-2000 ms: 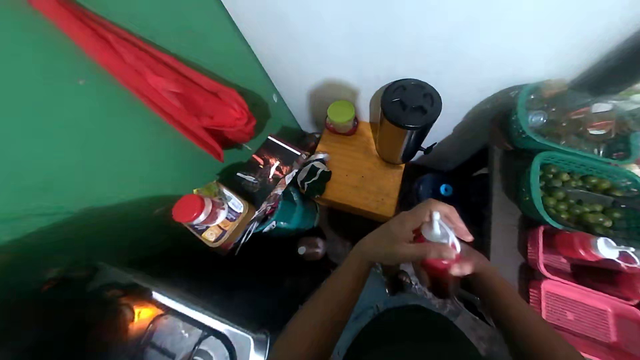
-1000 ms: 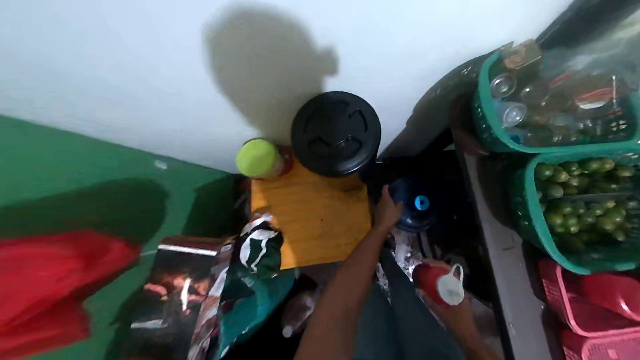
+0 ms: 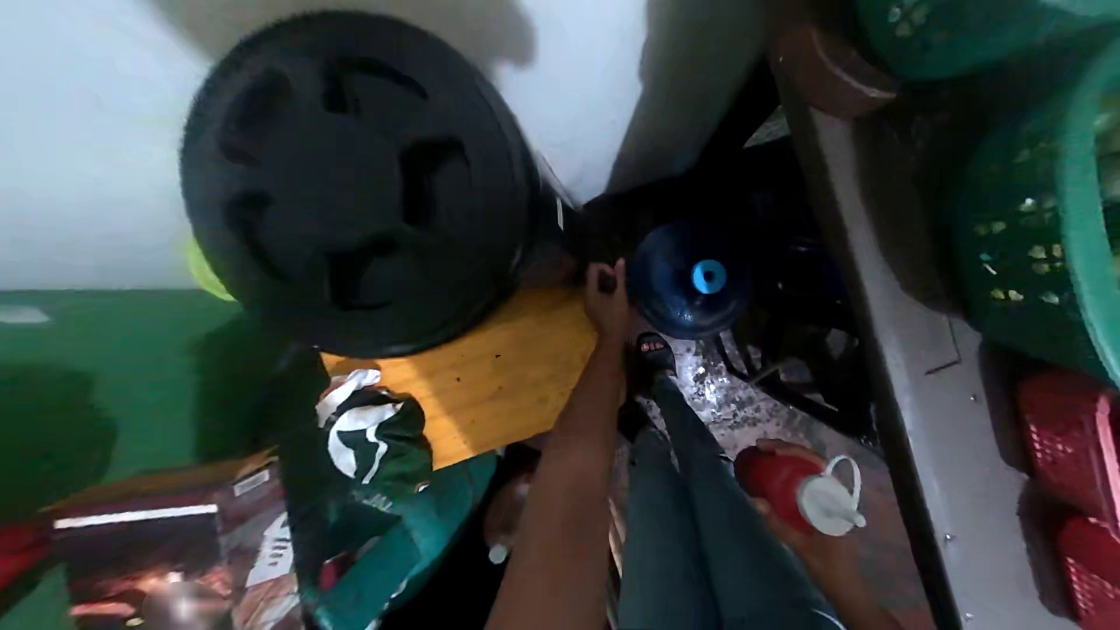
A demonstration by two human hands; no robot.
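My left hand [image 3: 607, 293] reaches down between the wooden table top [image 3: 499, 367] and a large blue water jug [image 3: 678, 302] with a light blue cap. Its fingers are curled; whether they grip anything is too dark to tell. Low at the right, my right hand [image 3: 792, 525] holds a red squeeze bottle [image 3: 774, 481] with a white cap and loop, tilted toward the right. A large black round lid [image 3: 341, 184] tops the container standing on the table's back left part. Part of a lime-green lid [image 3: 208, 267] shows behind it.
Green plastic baskets [image 3: 1081, 210] and pink baskets [image 3: 1063, 446] stand on the grey shelf [image 3: 932, 455] at the right. A dark green printed bag [image 3: 381, 437] lies at the table's left edge, beside a printed box [image 3: 149, 542]. My legs and a sandalled foot [image 3: 654, 350] are below.
Two seconds ago both hands were together at the red bottle. The left hand has since reached down beside the blue jug, while the right keeps the bottle. The view has moved closer to the black lid.
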